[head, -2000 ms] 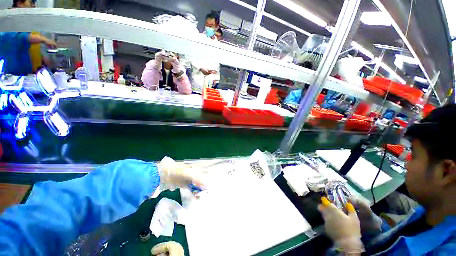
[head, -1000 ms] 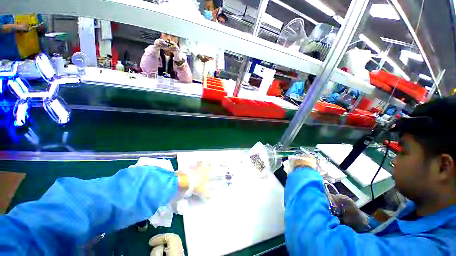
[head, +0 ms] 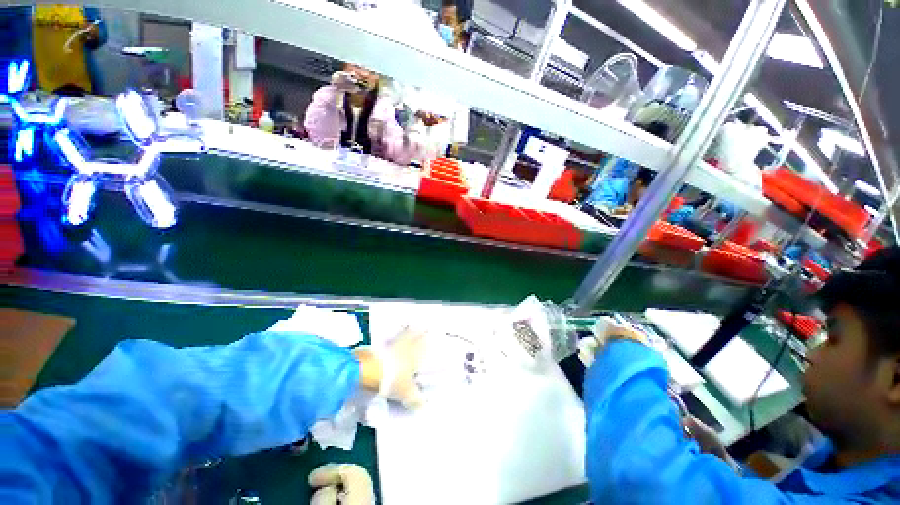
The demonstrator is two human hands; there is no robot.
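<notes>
My left hand [head: 397, 370], in a whitish glove with a blue sleeve, is over the left part of a white board [head: 474, 434]. It is blurred, and I cannot tell if it holds anything. My right hand [head: 342, 485], also gloved, is at the bottom edge and partly cut off, with its fingers curled; its grip is unclear. Small shiny clear pieces [head: 472, 360] lie on the board right of my left hand. White crumpled paper or cloth [head: 336, 432] lies below my left wrist, with more above the sleeve.
A clear bag [head: 533, 333] lies at the board's far edge. A coworker in blue [head: 651, 434] works close at right. A dark green conveyor [head: 326, 252] runs behind, with a glowing dog-shaped lamp [head: 123, 170] at left. Cardboard [head: 30, 350] lies at left. A metal post [head: 681, 148] rises behind the bag.
My left hand has moved slightly right over the board; the blue bit seen at its fingertips is no longer visible. The coworker's near arm has reached forward. The view has shifted.
</notes>
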